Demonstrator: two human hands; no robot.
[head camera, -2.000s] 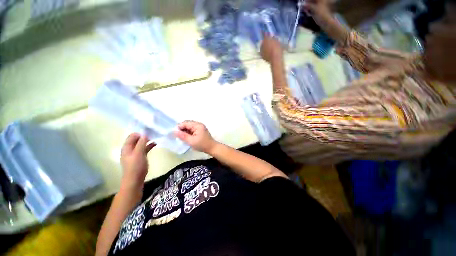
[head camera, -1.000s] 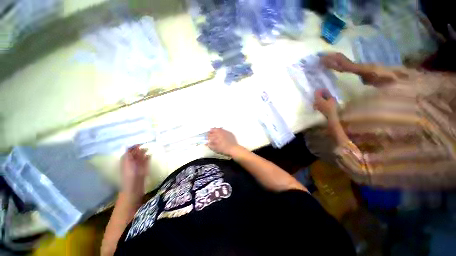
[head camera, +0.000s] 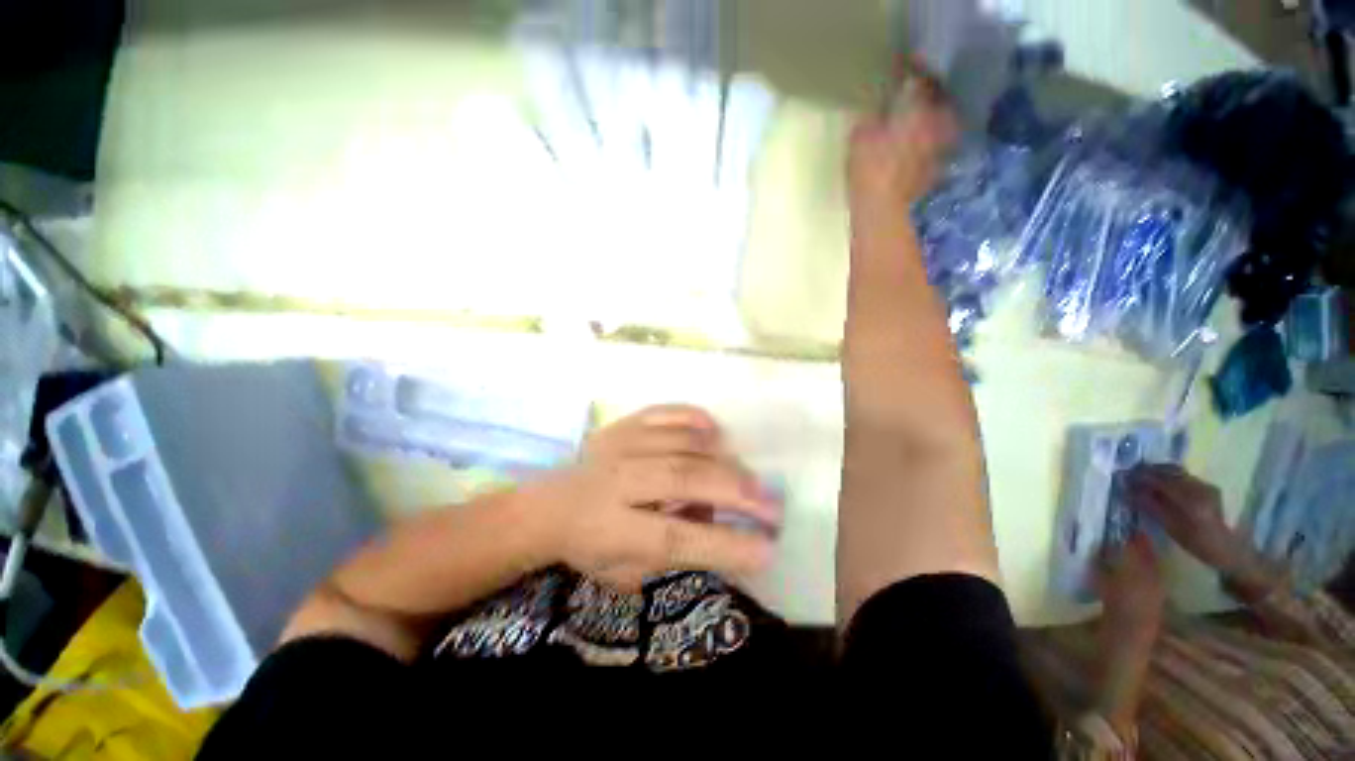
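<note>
A whitish translucent inner tray (head camera: 458, 419) lies flat on the table, its right end close to my left hand. My left hand (head camera: 676, 498) is low in front of me, palm down with bent fingers. A small dark and bluish bit shows between and beside its fingers; what it is and whether I grip it is hidden. My right hand (head camera: 898, 137) is stretched far forward at the left edge of the blue-grey small pieces (head camera: 973, 208). It is blurred, and its fingertips and any held thing cannot be made out.
A stack of nested trays (head camera: 260, 491) stands at left. Blurred white sticks (head camera: 639, 134) lie at the far side. Long blue-and-clear packets (head camera: 1122, 260), a black bundle (head camera: 1263, 149) and teal packets (head camera: 1251, 372) lie at right. Another person's hands (head camera: 1167, 520) are over a tray (head camera: 1085, 476) at right.
My right hand has left the table front and reached far forward. My left hand has moved right, turned palm down. The view has swung right, and the neighbour's hands appear lower.
</note>
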